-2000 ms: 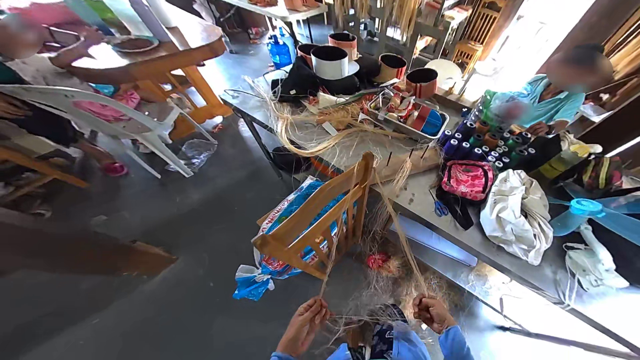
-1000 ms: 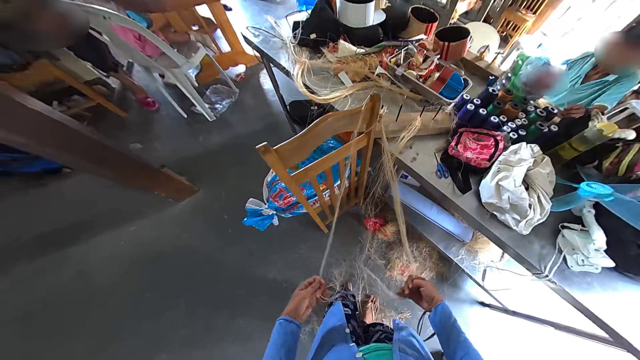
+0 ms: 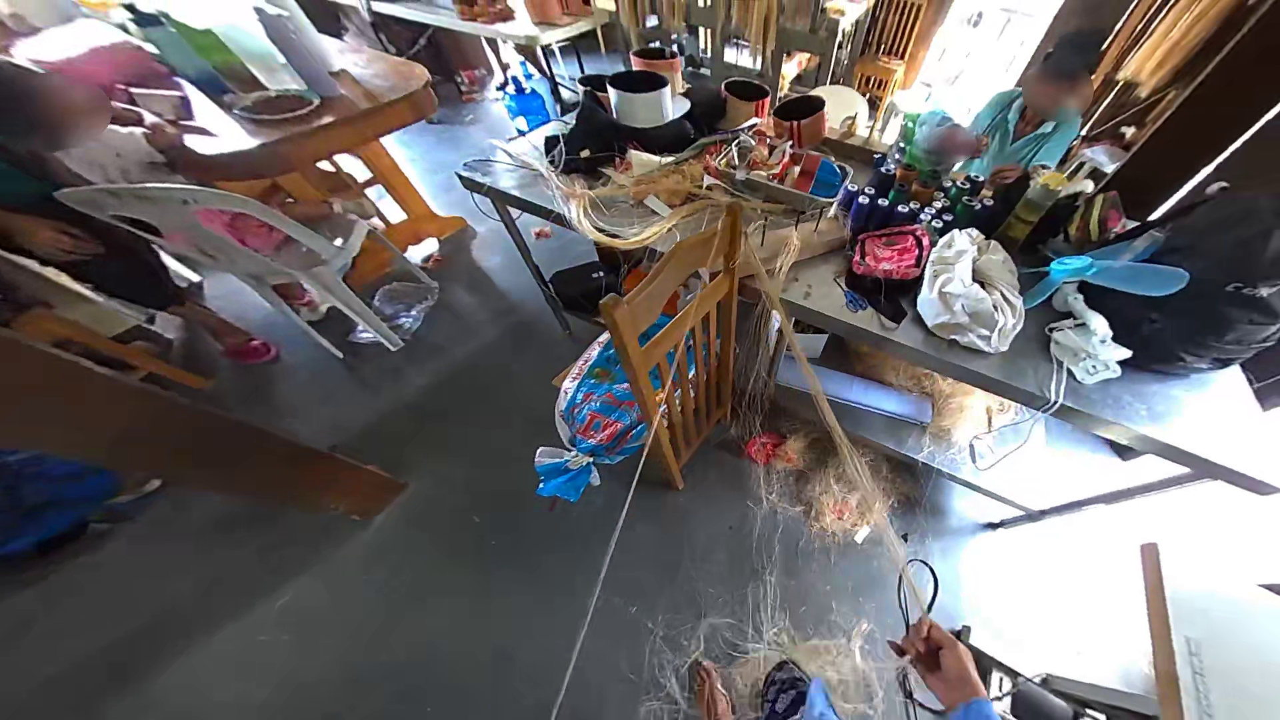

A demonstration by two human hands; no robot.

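My right hand (image 3: 938,660), low at the right, has its fingers closed on the lower end of a bundle of pale plant fibres (image 3: 835,405). The bundle runs up to the top of a wooden chair's backrest (image 3: 690,330). A thinner pale strand (image 3: 625,510) slants from the chair back down past the lower frame edge. My left hand is out of view. Loose fibres (image 3: 840,660) lie on the floor around my feet, with a tangled heap (image 3: 835,490) beside the chair.
A long grey table (image 3: 1000,365) bears thread spools (image 3: 880,200), a pink pouch (image 3: 890,252), a white cloth bag (image 3: 970,290) and a blue fan (image 3: 1075,268). A blue sack (image 3: 605,400) is behind the chair. A wooden beam (image 3: 200,440) juts in from the left. People sit at both sides.
My left hand has gone out of view; both hands showed near my lap before. The right hand is now farther to the right, and the strands spread wider apart.
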